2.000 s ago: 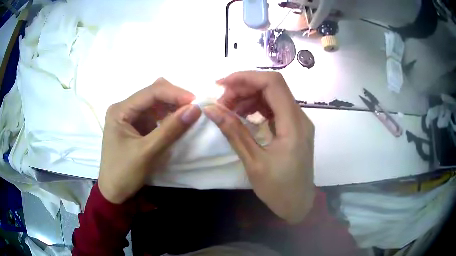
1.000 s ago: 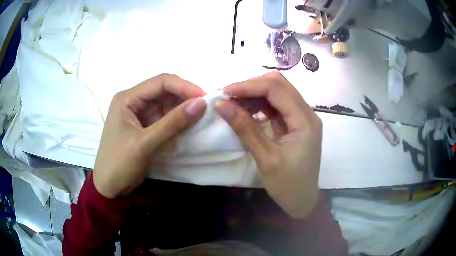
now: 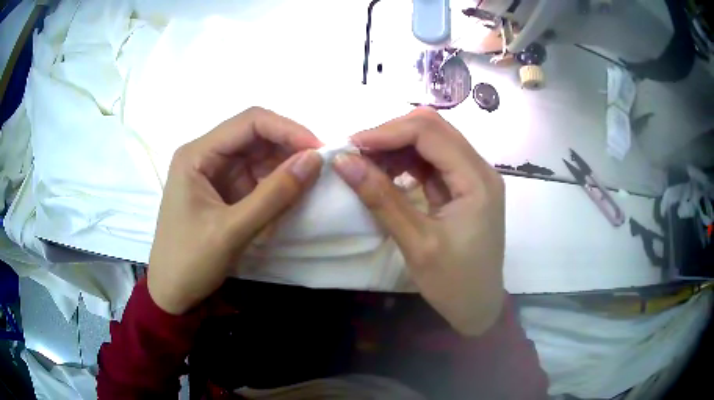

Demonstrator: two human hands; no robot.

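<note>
The white garment fabric (image 3: 333,207) lies over the front edge of the white table, below the sewing area. My left hand (image 3: 227,207) pinches its upper edge between thumb and forefinger. My right hand (image 3: 438,211) pinches the same edge just to the right, with the fingertips of both hands close together. A small fold of cloth shows between the fingertips. The curled lower fingers of both hands are partly hidden, and so is any cloth inside them.
White cloth (image 3: 78,172) is heaped at the left. The shiny needle plate (image 3: 446,78), blue-grey bar (image 3: 430,19), black disc (image 3: 485,96) and cream knob (image 3: 531,76) are at the top. Pink-handled snips (image 3: 596,191), a white strip (image 3: 620,113) and a dark flat piece (image 3: 648,241) are at right.
Since two seconds ago, the machine and table items have shifted slightly right in view. Both hands keep their pinch on the fabric, and the fingertips have moved only slightly.
</note>
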